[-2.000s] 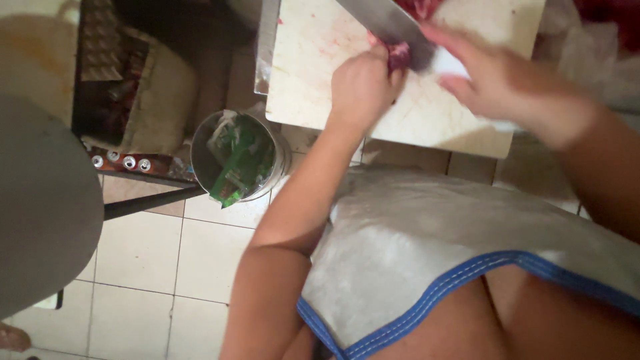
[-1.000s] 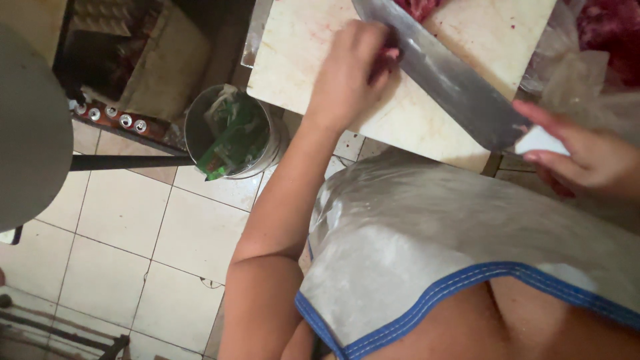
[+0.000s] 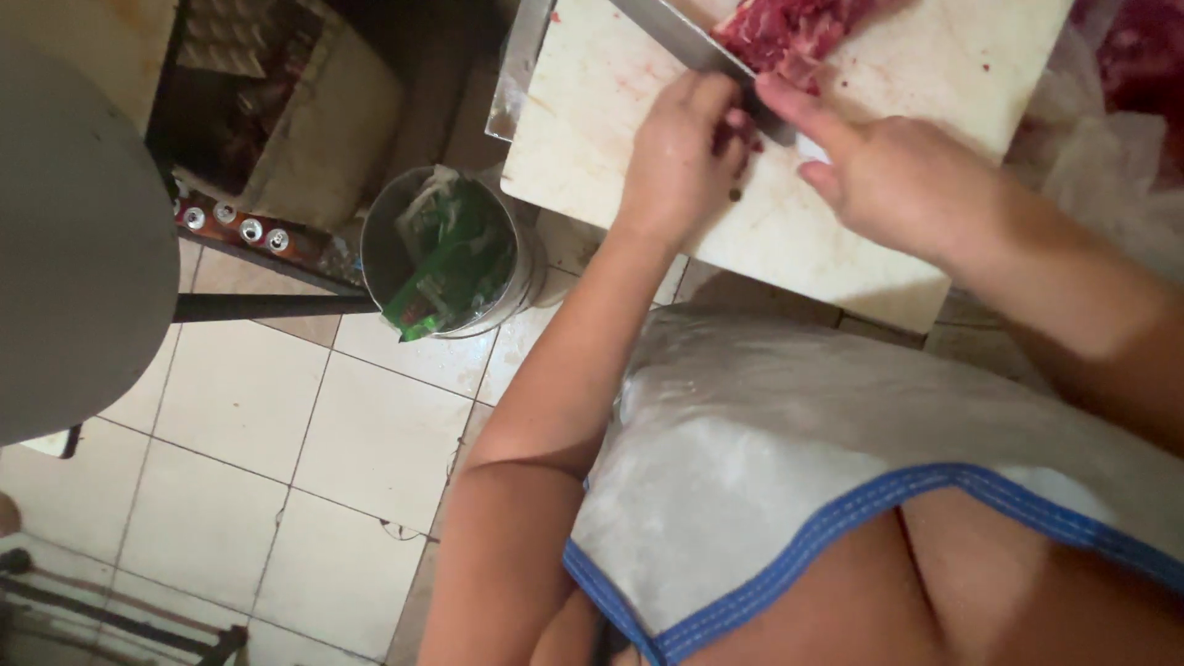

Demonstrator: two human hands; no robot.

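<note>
My right hand (image 3: 888, 176) grips the white handle of a large knife (image 3: 680, 32), its index finger stretched along the blade. The wide blade points up and left over a white cutting board (image 3: 592, 139). My left hand (image 3: 689, 139) is on the board just below the blade, its fingers curled around a small piece of raw red meat (image 3: 735, 137). Beyond the blade lies a heap of cut raw meat (image 3: 791, 37). The blade hides part of the board between the heap and my left hand.
Left of the board stands a bucket (image 3: 504, 310) with green plastic packaging inside. Drink cans (image 3: 250, 229) and a worn bin (image 3: 347, 120) are beyond it. A round grey surface (image 3: 83, 222) fills the left edge. Clear plastic with red meat (image 3: 1142, 69) lies right of the board.
One second ago the knife was farther right, away from my left hand; my right hand has since brought it left, close to my left hand.
</note>
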